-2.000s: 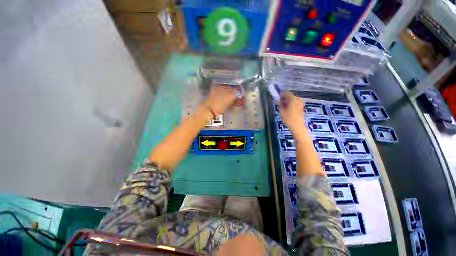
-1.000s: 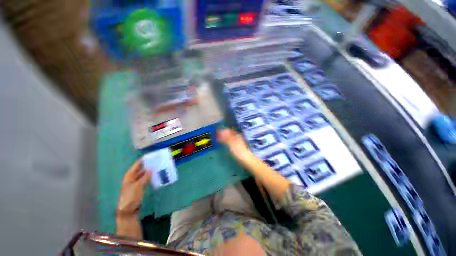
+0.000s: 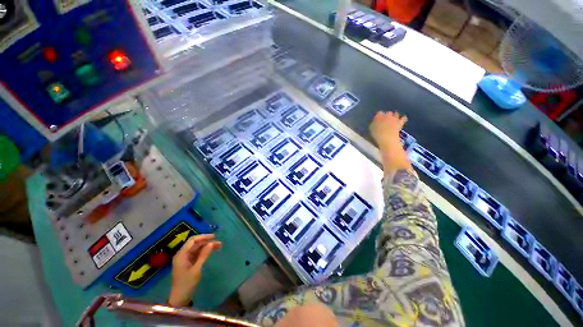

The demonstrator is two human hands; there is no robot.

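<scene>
My left hand (image 3: 192, 265) is over the front edge of the press base plate (image 3: 153, 191), its thumb and fingers apart, with nothing seen in it. My right hand (image 3: 388, 132) is over the conveyor belt (image 3: 441, 134), fingers slightly spread, with no part seen in it. A row of panels (image 3: 455, 181) lies on the belt, one end close to my right wrist. A panel (image 3: 119, 174) sits at the orange fixture (image 3: 132, 185) under the press head. The blister tray (image 3: 358, 166) holds rows of panels between press and belt.
Stacked clear trays (image 3: 211, 70) stand behind the working tray. The control box (image 3: 83, 57) is at upper left with a red light lit. One panel (image 3: 476, 250) lies apart beside the belt's near edge. A fan (image 3: 543, 51) and a blue object (image 3: 503, 91) are beyond the belt.
The view has swung right. My left hand no longer shows the pale panel it held. My right hand has moved from beside the press, across the tray, to the belt.
</scene>
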